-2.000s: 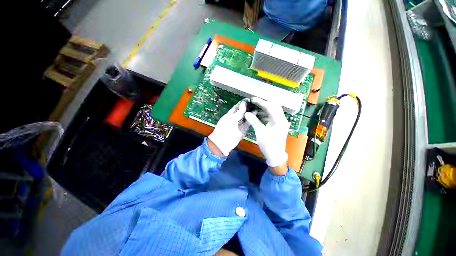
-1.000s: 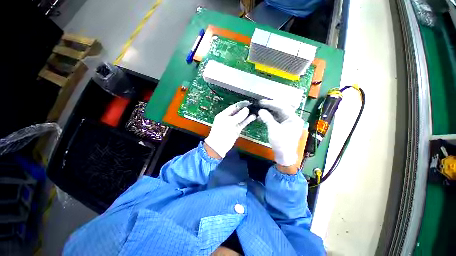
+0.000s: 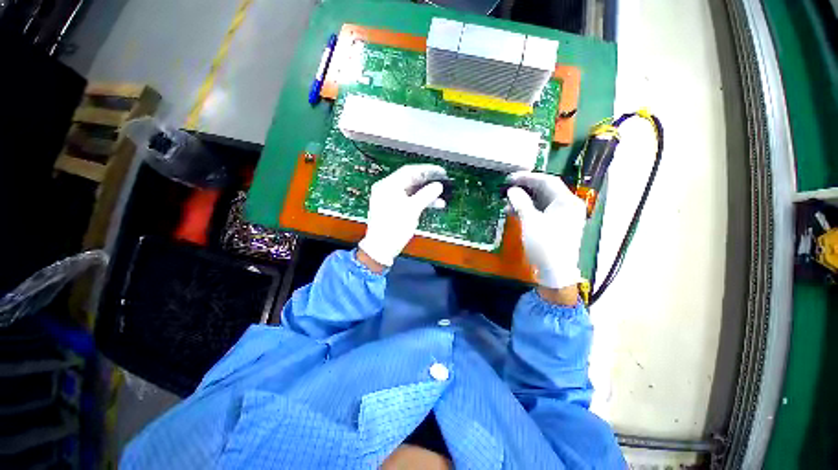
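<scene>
The green circuit board [image 3: 358, 179] lies on the orange-brown fixture [image 3: 297, 207]. A long white-silver heatsink [image 3: 441, 133] crosses its middle, and a grey finned heatsink [image 3: 492, 62] with a yellow strip [image 3: 487, 101] stands at the far side. My left hand [image 3: 402, 207], in a white glove, pinches a small dark part [image 3: 447, 188] over the board's near half. My right hand [image 3: 549, 220], also gloved, pinches another small dark part [image 3: 507, 188] near the long heatsink's right end. The hands are apart.
An electric screwdriver [image 3: 597, 165] lies right of the board, its cable [image 3: 648, 197] looping onto the pale conveyor [image 3: 675, 275]. A blue and white marker [image 3: 322, 69] lies at the far left. Black bins [image 3: 188, 307], silver screws [image 3: 257, 240], a red-orange item [image 3: 197, 216] and a clear bag [image 3: 179, 158] are at left.
My hands were together over the board and have moved apart, each with a small dark part. The view has shifted, so the board sits higher and further left.
</scene>
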